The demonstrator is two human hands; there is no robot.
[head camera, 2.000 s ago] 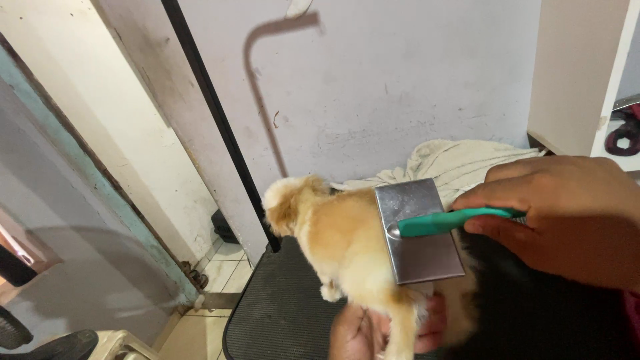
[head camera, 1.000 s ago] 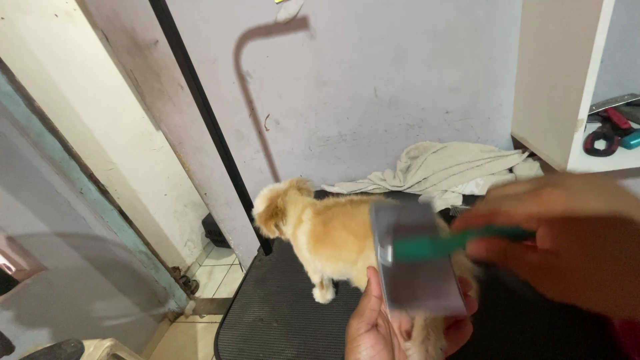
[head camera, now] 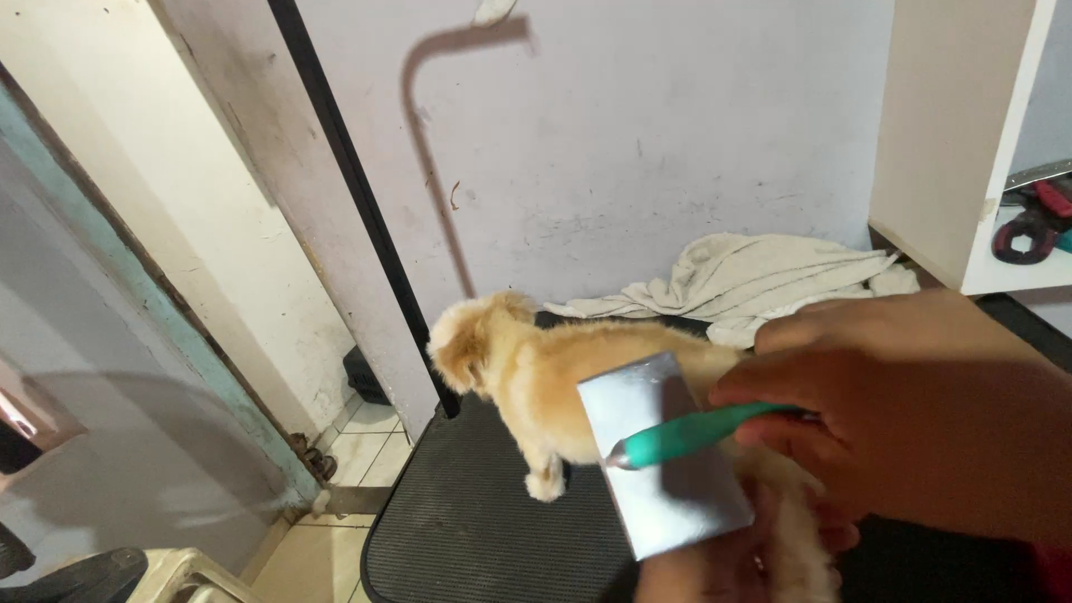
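A small tan and cream dog (head camera: 569, 385) stands on a ribbed black grooming table (head camera: 477, 511), its head toward the upright black post and turned away. My right hand (head camera: 904, 410) grips the green handle of a slicker brush (head camera: 662, 456), whose metal back faces me over the dog's flank and hindquarters. Whether the pins touch the coat is hidden. Below the brush, my left hand (head camera: 703, 569) is around a raised or extended hind leg (head camera: 800, 536); the brush and the leg cover much of that hand.
A black post (head camera: 360, 184) rises at the table's far left corner. Behind the dog lies a crumpled whitish towel (head camera: 745, 276) against the wall. A white shelf (head camera: 1005, 272) at the right holds grooming tools. Part of a plastic chair (head camera: 184, 578) shows at lower left.
The brush, in my right hand, has tilted and now sits lower over the dog's flank and my left hand. My left hand stays at the hind leg.
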